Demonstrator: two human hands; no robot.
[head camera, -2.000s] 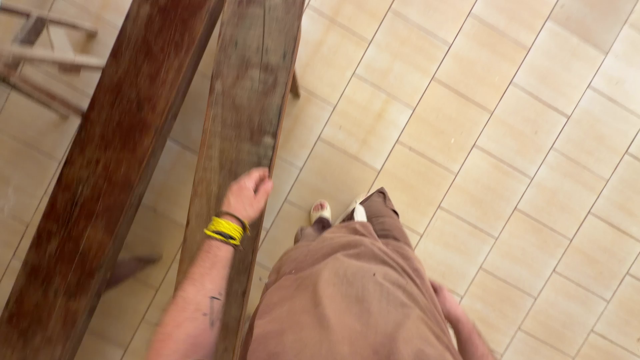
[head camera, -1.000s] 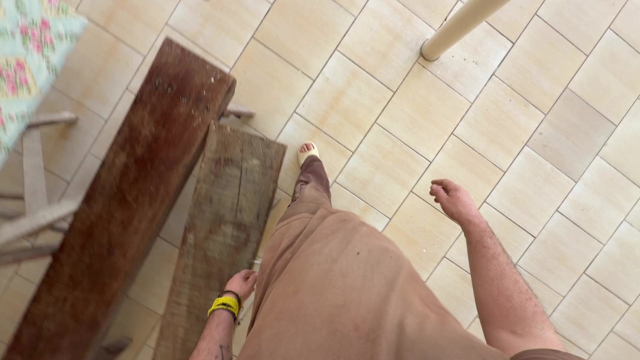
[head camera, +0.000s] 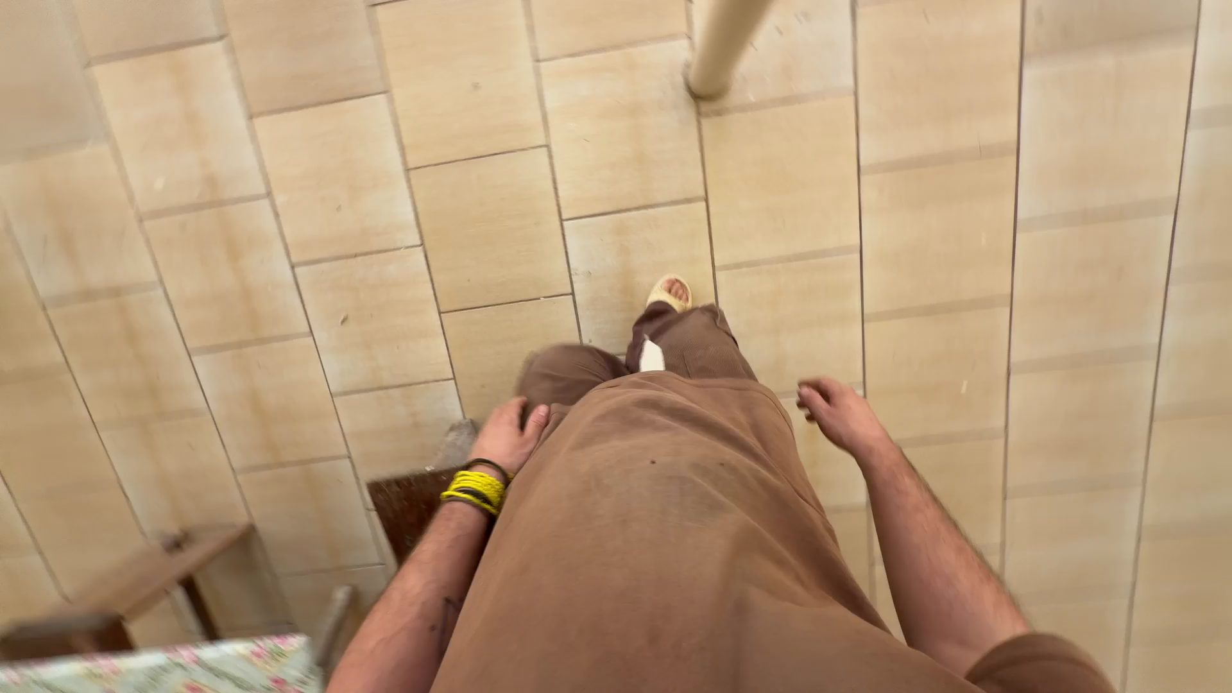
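My left hand (head camera: 510, 438), with yellow and dark bands at its wrist, hangs beside my brown shirt (head camera: 664, 520), its fingers loosely curled and nothing seen in them. Just below it, the end of a dark wooden bench (head camera: 409, 505) shows past my forearm; the rest is hidden by my arm and body. Out to the other side, my right hand (head camera: 835, 414) hangs over the floor with bent fingers and holds nothing visible. One foot in a pale sandal (head camera: 671, 292) stands on the floor ahead of me.
A cream-coloured pole (head camera: 727, 48) rises from the beige tiled floor (head camera: 481, 231) ahead. At lower left are a table with a flowered cloth (head camera: 221, 664) and a wooden piece of furniture (head camera: 159, 577), both blurred. A small greyish object (head camera: 456, 445) lies beyond the bench end.
The view has turned and moved on. Both wooden benches filled the left side earlier; now only one dark end shows. My left hand, over the lighter plank before, is now beside my shirt.
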